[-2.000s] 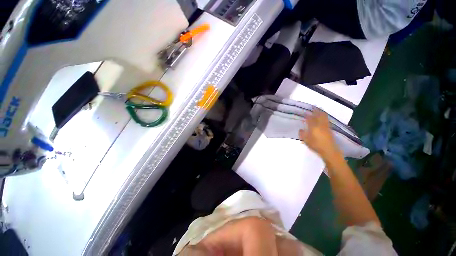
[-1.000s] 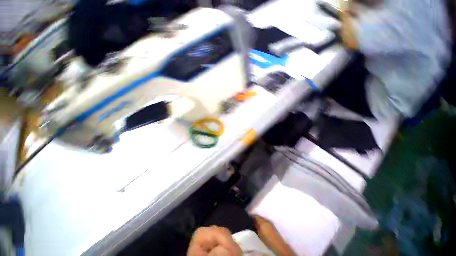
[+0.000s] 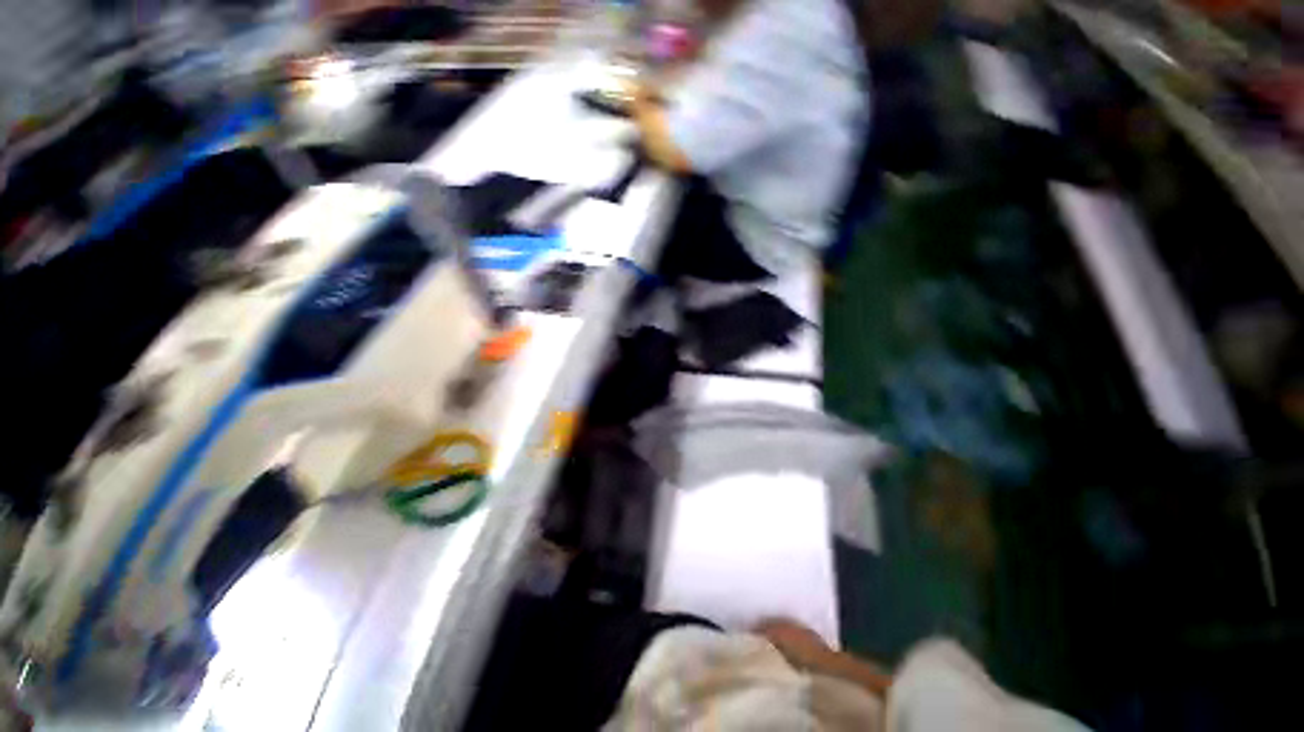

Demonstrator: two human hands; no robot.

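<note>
The view is blurred. Grey-white pale pieces (image 3: 765,438) lie layered across the white bench, with one end hanging over its right side. No hand shows clearly. A short stretch of bare forearm shows at the bottom edge between two pale sleeves, below the pale pieces and apart from them. Both hands are hidden or cut off. Shears with yellow and green handles (image 3: 438,498) lie on the sewing table (image 3: 375,608), beside the white sewing machine (image 3: 236,386). A flat black object (image 3: 250,532) is by the machine head.
Black cut panels (image 3: 737,329) lie on the bench farther back. An orange-tipped tool (image 3: 502,345) lies right of the machine. A person in a pale blue top (image 3: 779,122) is at the table's far end. Green floor (image 3: 915,572) with bluish scraps runs along the right.
The view has swung up and right, showing more floor. My right hand has left the pale pieces. A fist seen at the bottom one second ago is gone from view.
</note>
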